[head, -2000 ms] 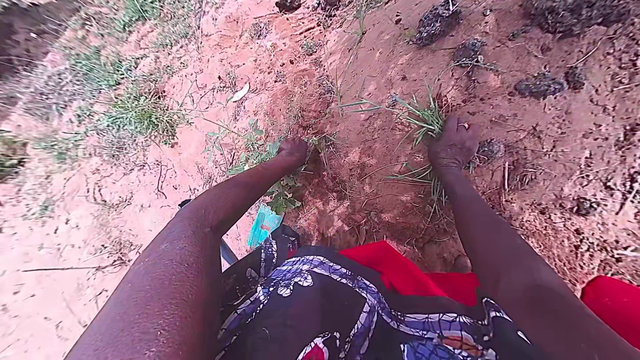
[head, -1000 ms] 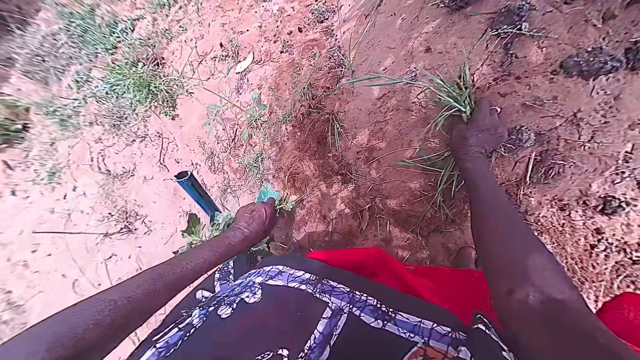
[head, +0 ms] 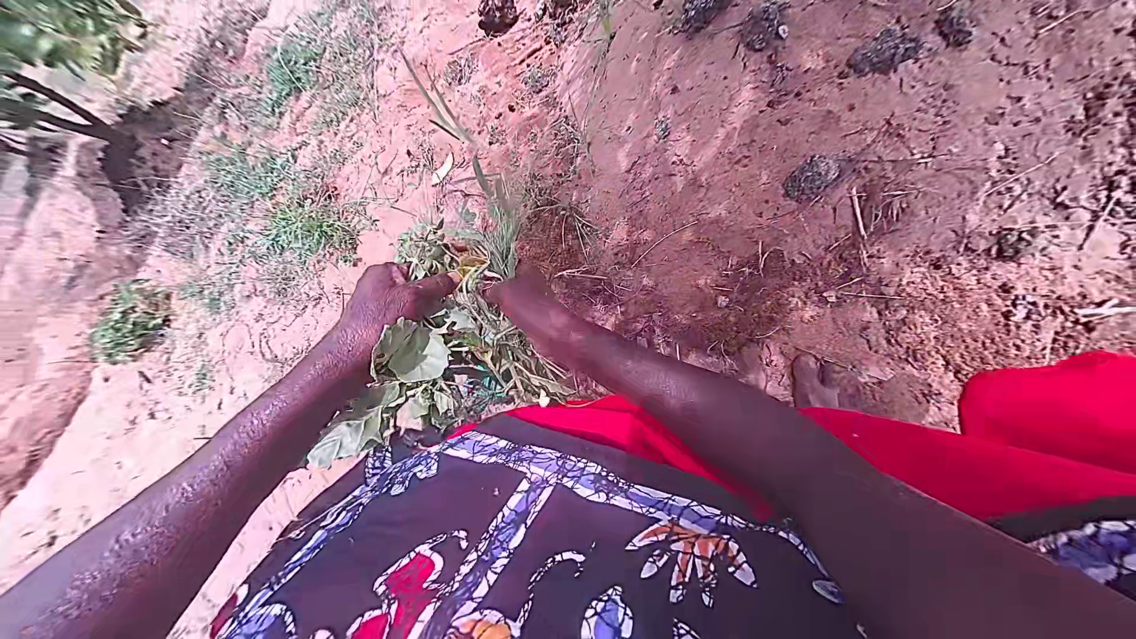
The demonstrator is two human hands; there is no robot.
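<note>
My left hand (head: 395,300) is closed on a leafy green plant (head: 415,355), whose broad pale leaves hang below it toward my patterned cloth. Close beside it, my right hand (head: 528,306) grips a tuft of grass (head: 501,226), with long blades rising above the fist. The two bunches of greenery meet between my hands, and dry-looking stems trail down under my right wrist. Fingertips of the right hand are largely hidden by the grass and by blur.
Reddish bare soil (head: 674,222) lies ahead, with dark clumps (head: 812,177) at the upper right. Low green weeds (head: 306,226) grow on the left, near a bush (head: 71,35) at the top left corner. A bare foot (head: 812,382) shows beside the red cloth (head: 1047,408).
My right hand has moved left from the grass patch on the right, carrying a pulled tuft to my left hand. My left hand has moved up from near the cloth. The view has shifted.
</note>
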